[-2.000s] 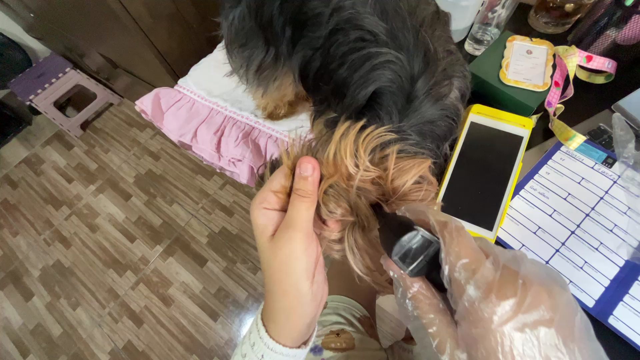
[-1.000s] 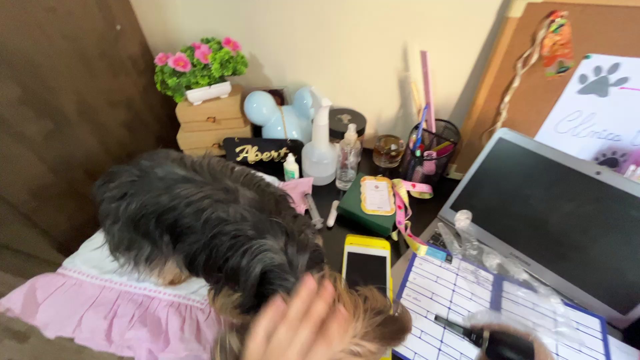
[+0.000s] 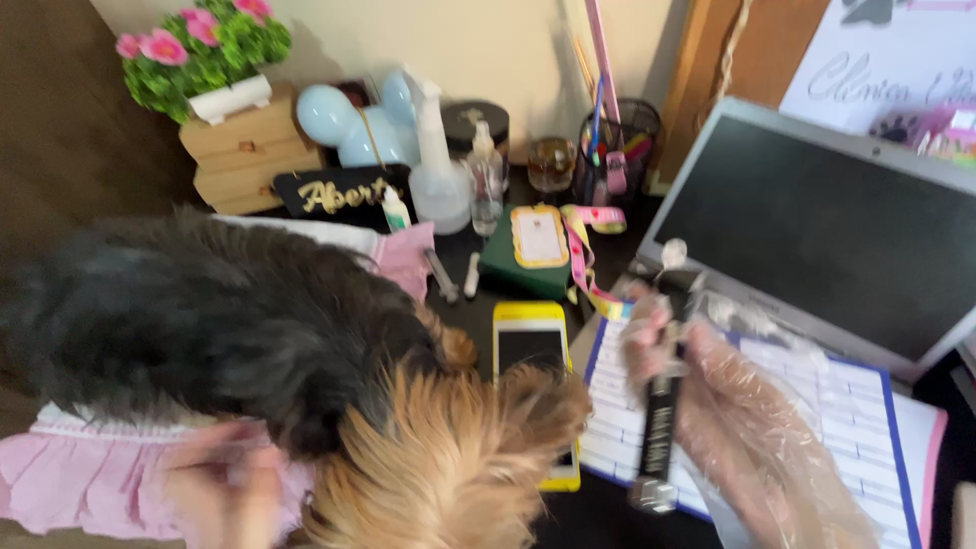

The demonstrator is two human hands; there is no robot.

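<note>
A long-haired dog (image 3: 252,328), black on the back and tan on the head, lies over a white cloth with a pink ruffle (image 3: 99,480). My left hand (image 3: 229,488), bare and blurred, is beside the dog at the lower left, over the ruffle; its fingers are too smeared to read. My right hand (image 3: 732,396), in a clear plastic glove, holds a slim black handheld device (image 3: 657,435) with lettering on its side. The device is above a printed form with a blue border (image 3: 839,450), right of the dog's head. What kind of device it is cannot be told.
A yellow-cased phone (image 3: 534,335) lies partly behind the dog's head. Farther back are a green box (image 3: 511,267) with a ribbon, a syringe (image 3: 441,276), a spray bottle (image 3: 436,175), a clear pump bottle (image 3: 486,179) and a mesh pen holder (image 3: 621,152). An open laptop (image 3: 823,221) stands at right.
The view has swung up from the floor to the desk. My right hand has left the tan fur with the black device, which now points upright. My left hand has moved from the dog's head to its side.
</note>
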